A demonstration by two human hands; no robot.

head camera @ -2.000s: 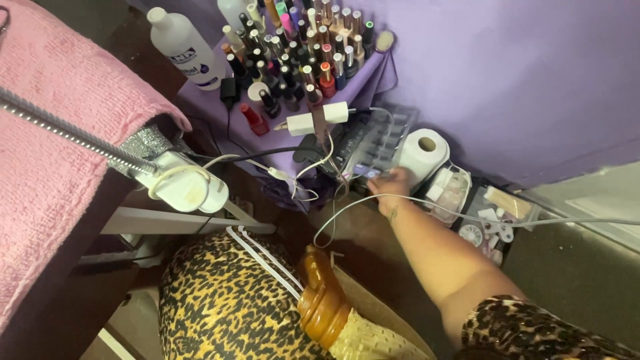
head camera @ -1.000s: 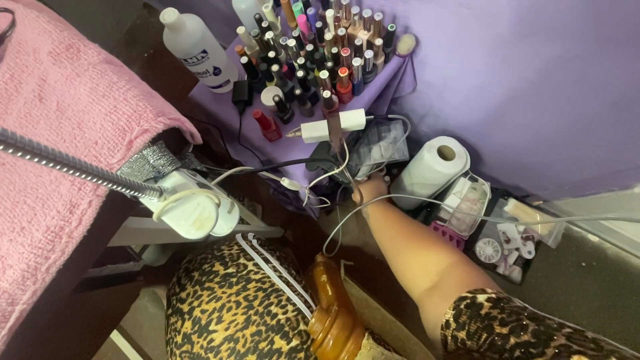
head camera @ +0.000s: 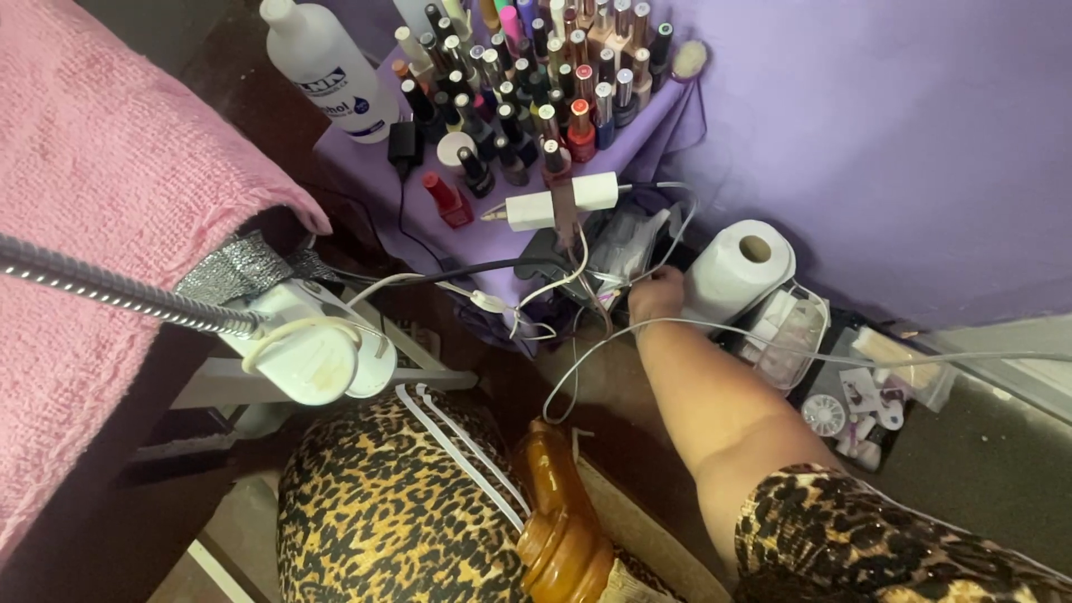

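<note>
My right hand reaches down from the lower right beside a white paper roll. Its fingers are hidden low among things, so any hold cannot be told. Just left of it lies crumpled clear plastic near a dark box or case. A white pen-shaped device with a cable rests in a brown holder above. To the right of the roll stands a clear container with pale contents. My left hand is not in view.
Many nail polish bottles and a large white bottle crowd a purple cloth. A lamp's metal gooseneck and pink towel are at left. A grey cable crosses my forearm. A small tray holds nail supplies.
My right hand's fingers, partly visible two seconds ago beside a clear compartment case, are now hidden. Crumpled clear plastic now shows where the case's compartments were visible.
</note>
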